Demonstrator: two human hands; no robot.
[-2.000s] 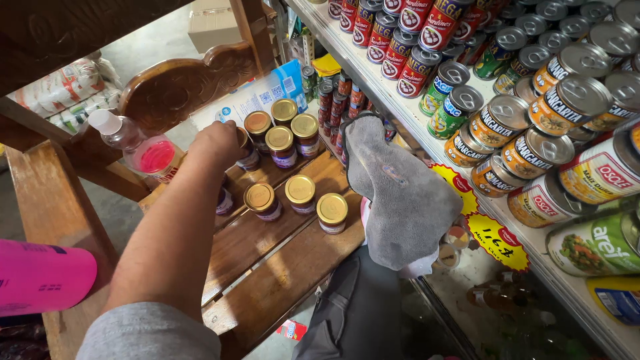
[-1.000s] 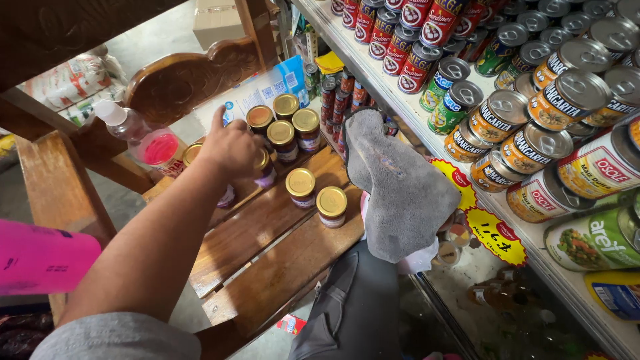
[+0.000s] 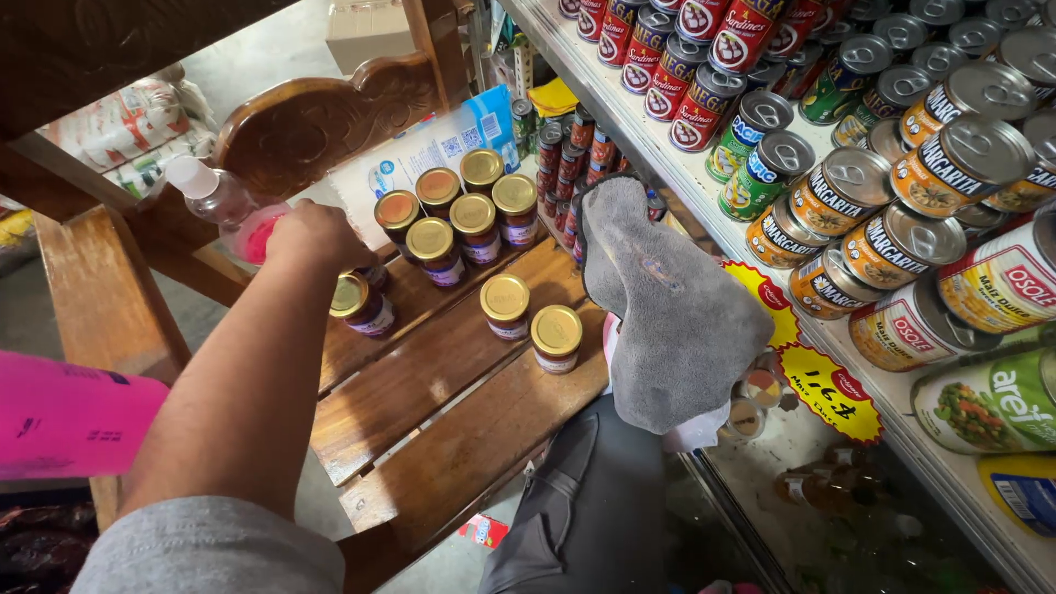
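Note:
My left hand (image 3: 312, 237) reaches over the slatted wooden chair seat (image 3: 462, 412), knuckles up. Its fingers are mostly hidden, and a dark glass jar (image 3: 376, 274) shows partly beside them; whether they grip it is unclear. Just nearer stands a gold-lidded jar (image 3: 363, 305). Several similar jars (image 3: 473, 216) stand upright in a tight group to the right of the hand. Apart from them, nearer the front, are two more gold-lidded jars (image 3: 505, 307). A grey cloth (image 3: 668, 305) hangs over something pale at the shelf edge. My right hand is not in view.
A clear pump bottle (image 3: 219, 194) stands left of the hand, and a bright pink container (image 3: 74, 417) is at far left. Behind the jars lies a white and blue plastic package (image 3: 421, 157). Metal shelving (image 3: 685, 198) with stacked food cans borders the right; a carved chair back (image 3: 322, 124) rises behind.
My left hand has moved left, off the grouped jars. The leftmost of three jars in the front row two seconds ago has left that spot, and the group's near side holds another jar.

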